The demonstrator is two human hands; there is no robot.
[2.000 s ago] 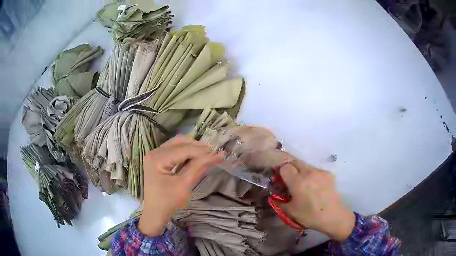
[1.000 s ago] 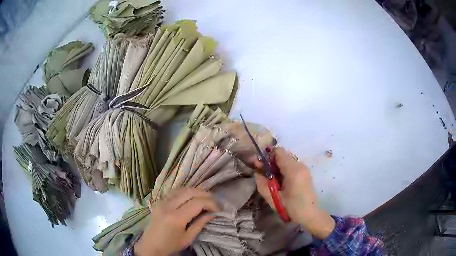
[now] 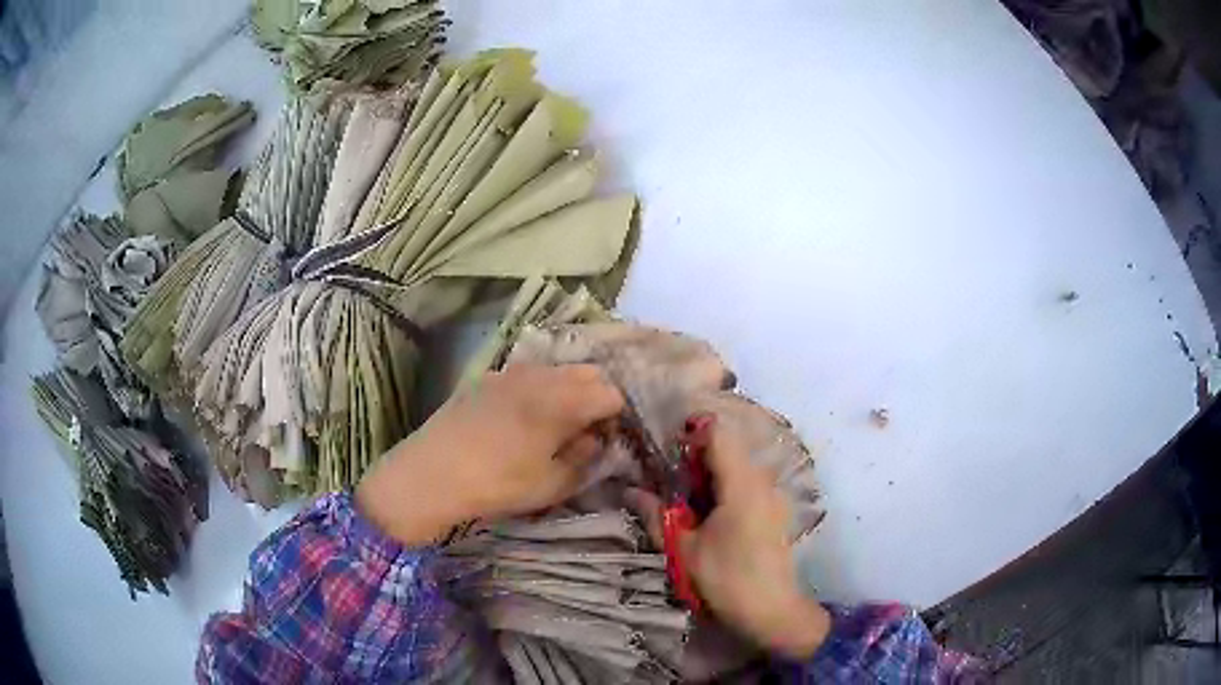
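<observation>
A working bundle of pinkish-grey cloth pieces (image 3: 576,575) lies fanned on the white table, nearest me. My left hand (image 3: 516,435) is over its upper part, with fingertips closed on a cloth edge. My right hand (image 3: 743,542) holds the scissors (image 3: 680,542) by their red handles. The blades point up and left at the cloth beside my left fingertips; their tips are partly hidden and blurred. Cut threads cannot be made out.
A large tied bundle (image 3: 321,281) of olive and beige cloth lies left of the working bundle. Smaller bundles lie beyond it, an olive one (image 3: 355,40) at the top and a dark green-grey one (image 3: 127,482) at far left. Small specks dot the white tabletop (image 3: 911,268) at right.
My left hand has moved up and right from the lower bundle onto the cloth by the scissors. My right hand has moved slightly left and down, bringing the blades into the cloth.
</observation>
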